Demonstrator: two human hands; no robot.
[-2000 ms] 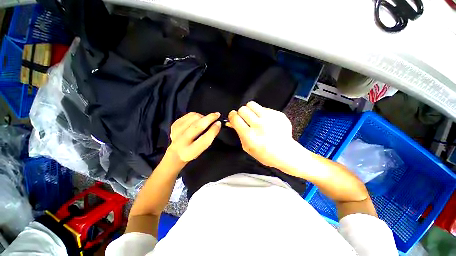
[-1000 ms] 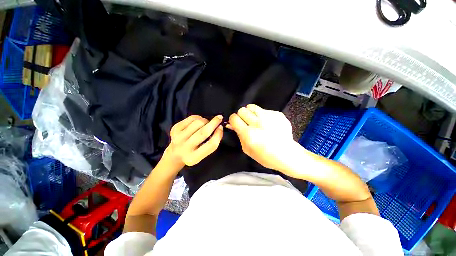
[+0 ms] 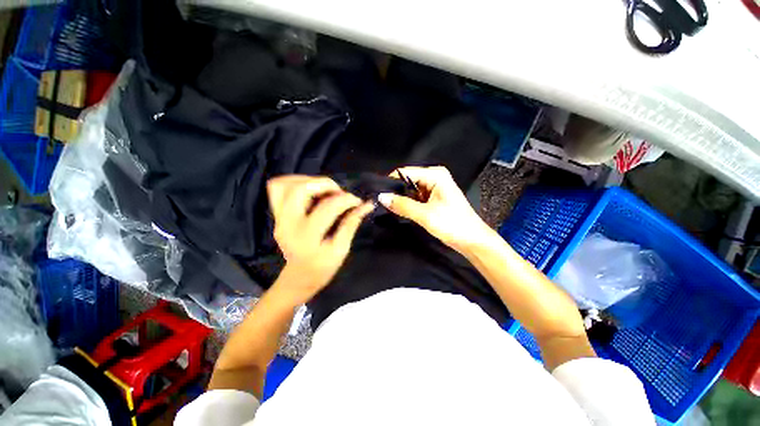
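Note:
A black garment (image 3: 392, 250) lies over the lap, and dark folds of it rise between my two hands. My left hand (image 3: 317, 220) is blurred, its fingers bent around a dark fold at the garment's edge. My right hand (image 3: 429, 200) pinches the cloth with thumb and fingertips close to my left fingertips. A small dark pointed tool (image 3: 410, 183) is tucked in my right fingers; its kind cannot be told. No needle or thread can be made out.
Navy-black cloth (image 3: 208, 166) lies on clear plastic (image 3: 79, 208) at left. The white table (image 3: 500, 37) crosses the top, with black-handled scissors (image 3: 664, 25). A blue crate (image 3: 667, 333) holding a clear bag (image 3: 612, 270) stands right, a red stool (image 3: 154, 358) lower left.
My hands have shifted and turned on the cloth. More of the dark fold shows between them, and the small dark tool now shows in my right hand. Dark scraps now show in the crate.

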